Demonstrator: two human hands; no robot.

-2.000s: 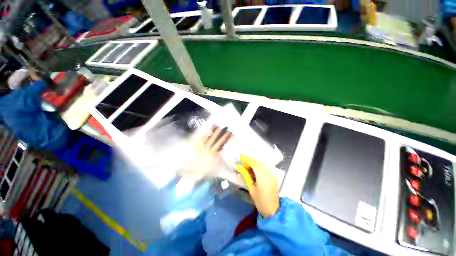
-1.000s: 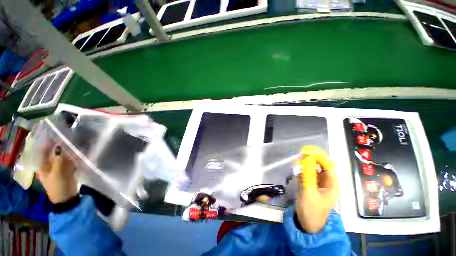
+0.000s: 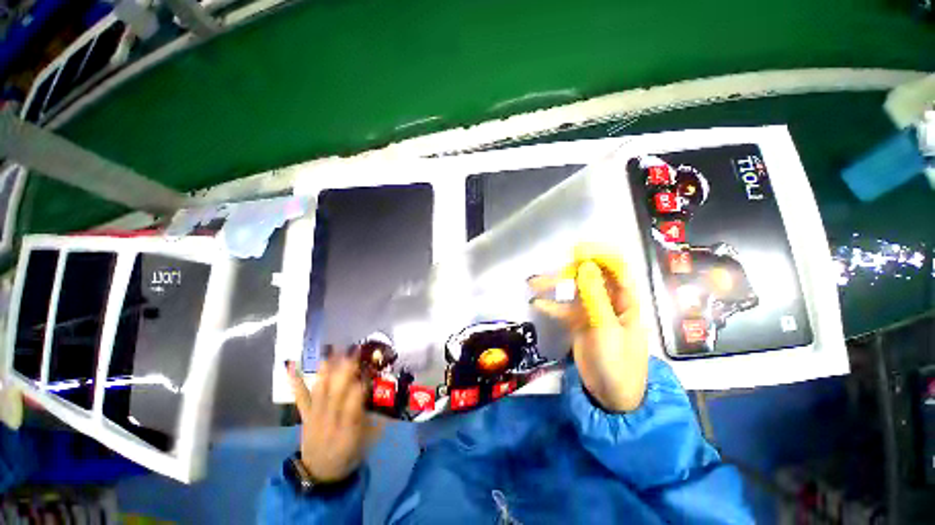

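Note:
A black printed film [image 3: 494, 359] with red squares and round orange pictures droops across the near side of the white foam tray [image 3: 451, 297]. Its glossy clear-looking part crosses the middle slot. My right hand [image 3: 605, 328], with yellow finger cots, pinches its right side; a small white piece [image 3: 565, 290] shows between the fingertips. My left hand [image 3: 333, 415], blurred, with a black wristband, is at the film's left end with fingers apart, over the tray's near edge. A dark tablet [image 3: 372, 272] lies in the left slot, another [image 3: 523, 205] in the middle slot, partly covered.
A tablet with printed film [image 3: 718, 251] lies in the right slot. Another foam tray [image 3: 200, 359] with dark tablets is at the left, with crumpled clear film [image 3: 241, 220] by it. The green belt [image 3: 410, 77] runs behind. A blue sleeve [image 3: 884, 164] shows at far right.
My left hand has let go of the clear film and moved right to the tray's near-left corner. My right hand still holds the printed film. The view has shifted.

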